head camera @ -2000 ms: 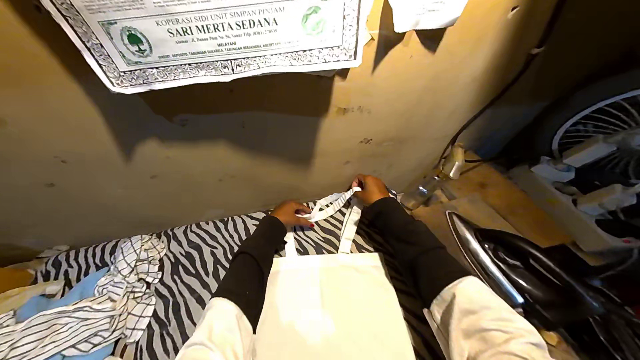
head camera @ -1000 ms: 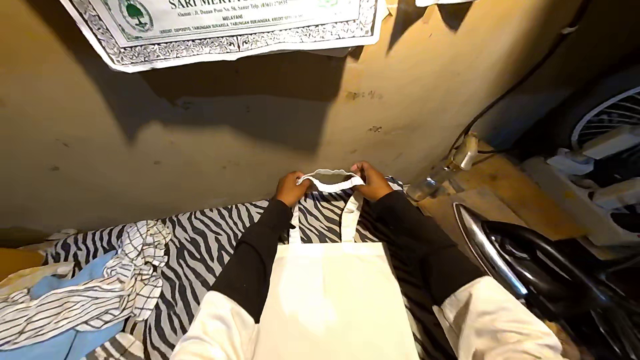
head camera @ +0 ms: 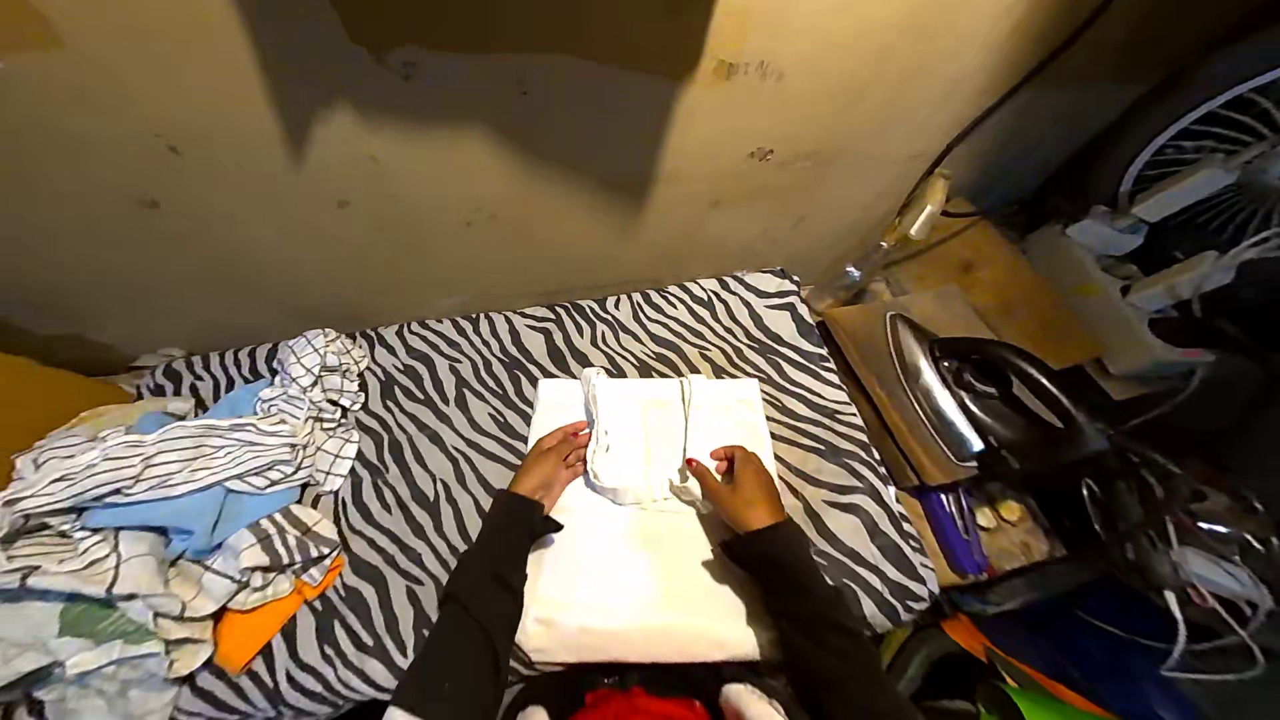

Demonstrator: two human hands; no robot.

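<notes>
A cream cloth tote bag point(head camera: 640, 590) lies flat on a zebra-patterned cover, directly in front of me. Its handles point(head camera: 625, 490) are laid back over the bag's upper part in a loop. My left hand point(head camera: 553, 465) rests at the bag's upper left edge, fingers beside the left strap. Over the bag's right side, my right hand point(head camera: 738, 488) has thumb and index finger near the right strap; whether they pinch it cannot be told.
A clothes iron point(head camera: 985, 395) rests on a brown board to the right, near cables and a spoked wheel point(head camera: 1215, 150). Crumpled striped and blue clothes point(head camera: 200, 480) are heaped at left. Behind stands a wall point(head camera: 480, 210); scissors or a similar purple-handled tool point(head camera: 952, 530) lies below the iron.
The handles, held stretched out beyond the bag's top edge by both hands before, now lie folded back on the bag. Both hands and the bag have come nearer to me. The view has shifted.
</notes>
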